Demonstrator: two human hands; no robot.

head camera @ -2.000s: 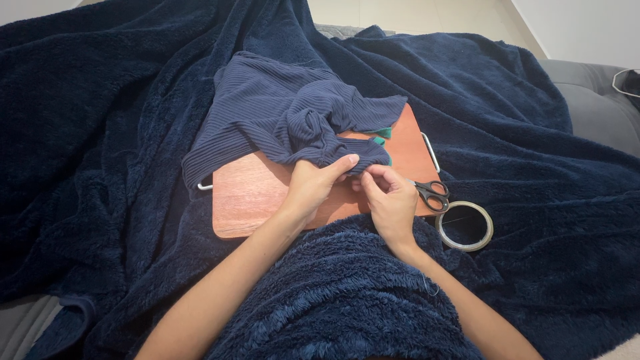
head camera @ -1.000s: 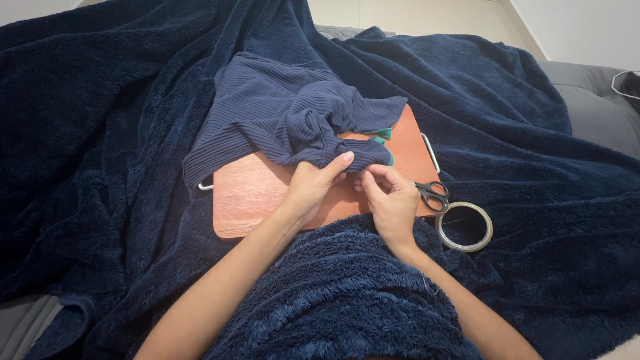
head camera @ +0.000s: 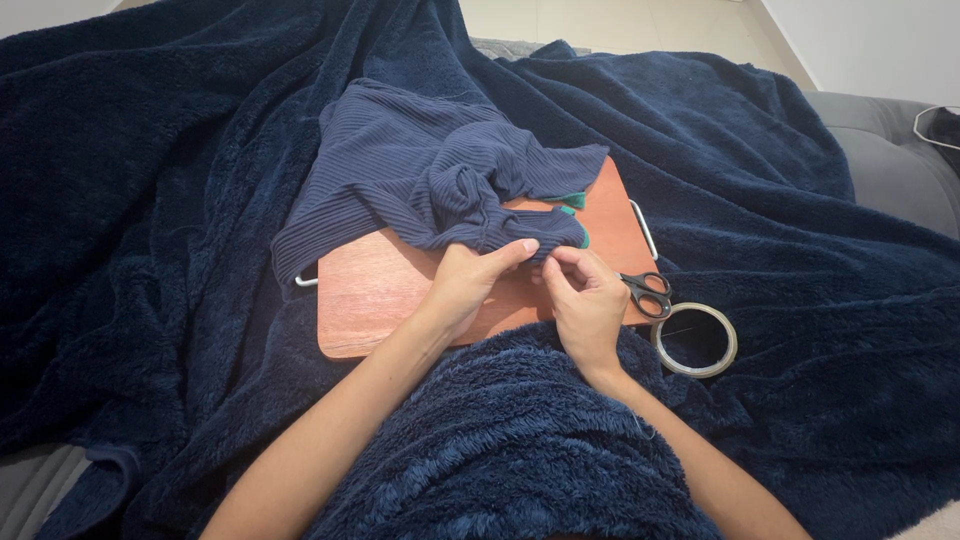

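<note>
A ribbed navy garment [head camera: 405,150] with green edging [head camera: 574,200] lies bunched over a wooden board [head camera: 367,292] with metal side handles. My left hand [head camera: 472,281] grips the near edge of the garment, thumb on top. Just to its right, my right hand [head camera: 589,289] pinches at the same edge between thumb and fingertips; whether a needle or thread is in that pinch is too small to tell. Black-handled scissors [head camera: 651,294] lie at the board's right edge, their blades mostly hidden behind my right hand. A roll of tape [head camera: 733,341] touches the board's near right corner area.
A fluffy dark blue blanket [head camera: 750,247] spreads under the board and covers my lap. Grey upholstery [head camera: 892,161] shows at the right, with a dark item and a pale cord or rim [head camera: 926,139] on it. Floor tiles [head camera: 600,22] and a white wall lie beyond.
</note>
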